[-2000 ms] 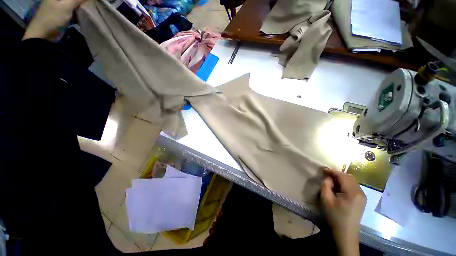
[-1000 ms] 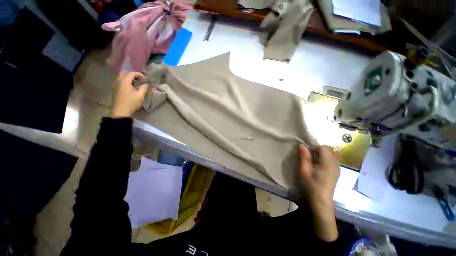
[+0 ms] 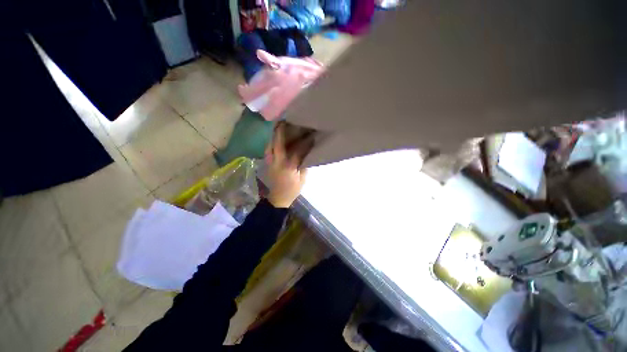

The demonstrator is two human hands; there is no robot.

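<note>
A large beige garment piece (image 3: pixel 467 69) is raised close to the camera and fills the upper right of the view, blurred. My left hand (image 3: pixel 283 168) grips its lower left corner above the left end of the white machine table (image 3: pixel 364 199). My right hand is not in view. The sewing machine head (image 3: pixel 526 240) stands at the right, with its lit gold needle plate (image 3: pixel 474 278) uncovered by cloth.
A yellow crate (image 3: pixel 258 271) with clear bags and white paper sheets (image 3: pixel 172 244) is at floor left. Pink cloth (image 3: pixel 278 86) lies beyond the table's left end. Beige cloth (image 3: pixel 450 161) and a white sheet (image 3: pixel 520 163) are behind the table. Black scissors (image 3: pixel 528 328) lie right of the needle plate.
The garment piece has been lifted off the table towards the camera. My left hand still holds cloth; my right hand has left the visible area. The view has shifted left.
</note>
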